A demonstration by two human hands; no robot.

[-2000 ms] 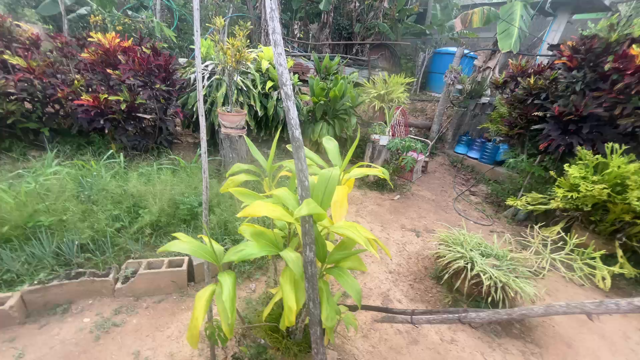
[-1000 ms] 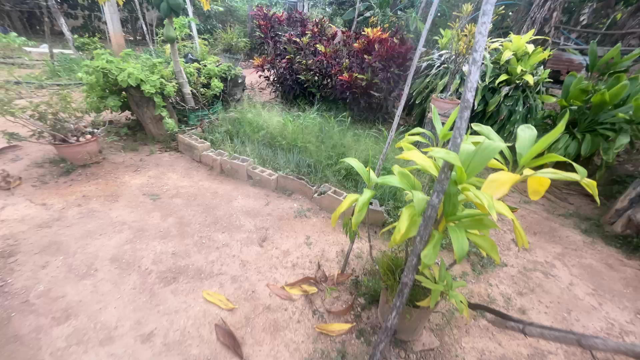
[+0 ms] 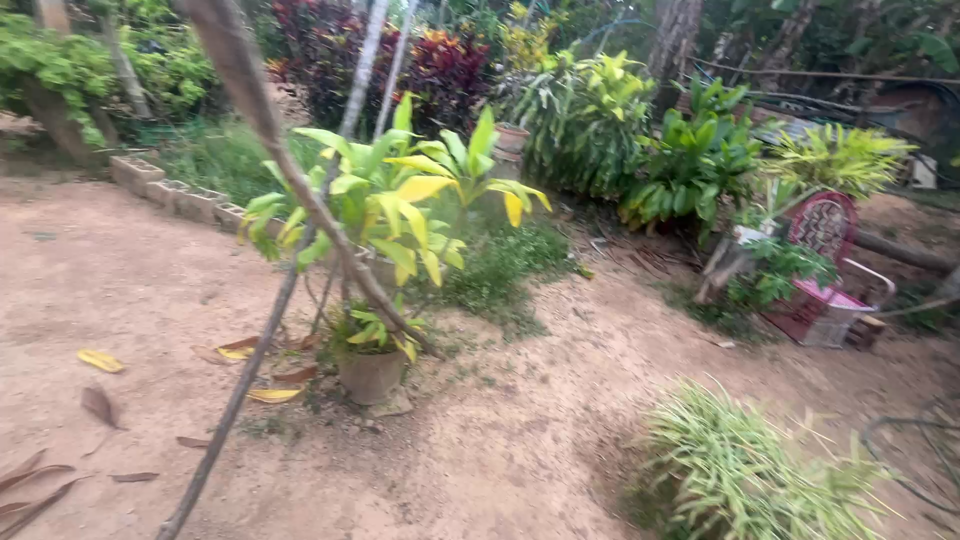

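Note:
Neither my left hand nor my right hand shows in the head view. Nearest to me is a thin wooden pole (image 3: pixel 300 180) that slants from the top left down to the potted plant. A second slender pole (image 3: pixel 262 341) crosses behind it and runs to the bottom edge. The plant has broad green and yellow leaves (image 3: pixel 405 202) and stands in a clay-coloured pot (image 3: pixel 371 375) on bare earth. Dry brown leaves and a yellow leaf (image 3: pixel 100 361) lie on the ground left of the pot.
A spiky striped plant (image 3: pixel 742 465) grows at the lower right, with a dark hose (image 3: pixel 892 427) beside it. A pink and white chair (image 3: pixel 825 292) stands at the right. Concrete blocks (image 3: pixel 187 199) edge the grass at the left. Dark red shrubs (image 3: pixel 450 67) grow behind.
The view has swung left, then back right and lower. The slanting pole in front of the plant now crosses another pole, and the pink chair is in view at the right.

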